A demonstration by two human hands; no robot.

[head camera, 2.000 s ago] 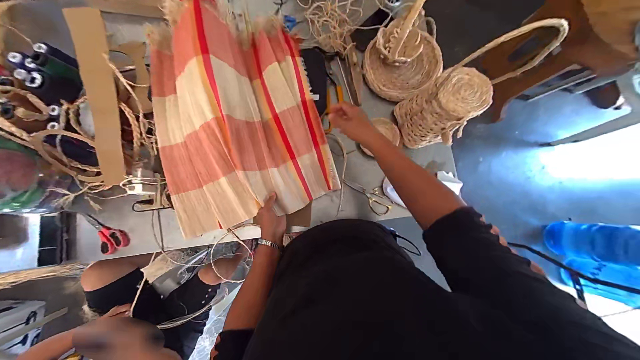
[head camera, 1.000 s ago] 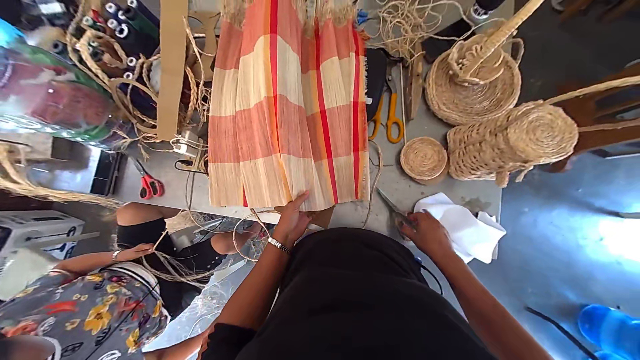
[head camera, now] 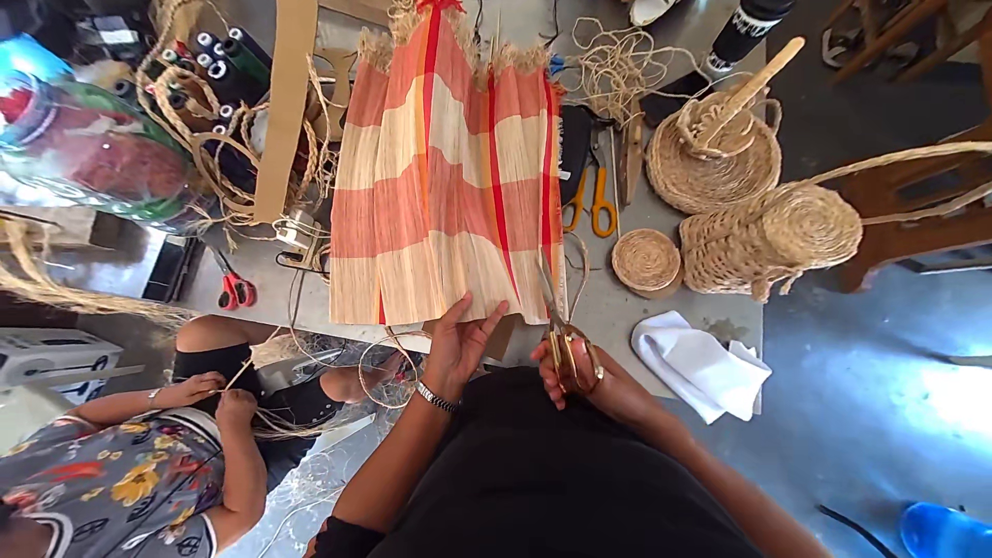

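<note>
A checked woven-fibre cloth [head camera: 457, 186] in coral and cream, with red and orange stripes, lies rippled on the table, its frayed end away from me. My left hand [head camera: 459, 345] touches its near edge with the fingers spread, and wears a metal-band watch. In my right hand [head camera: 577, 368] are gold-handled scissors [head camera: 562, 325], their blades pointing at the cloth's near right corner. Whether the blades touch the cloth I cannot tell. Orange-handled scissors [head camera: 603, 205] lie right of the cloth. Red-handled scissors [head camera: 235, 291] lie to its left.
A white cloth [head camera: 701, 364] lies at the table's right edge, near a round coiled mat [head camera: 645, 261], a woven basket [head camera: 775, 236] and a coiled lid [head camera: 717, 159]. Thread spools [head camera: 232, 70] and a cardboard strip [head camera: 285, 108] are on the left. A seated person [head camera: 139, 473] handles fibre strands at lower left.
My right hand was over the table right of the cloth, then beside the white cloth with scissors; now it holds the gold-handled scissors at the cloth's near right corner. The view has shifted.
</note>
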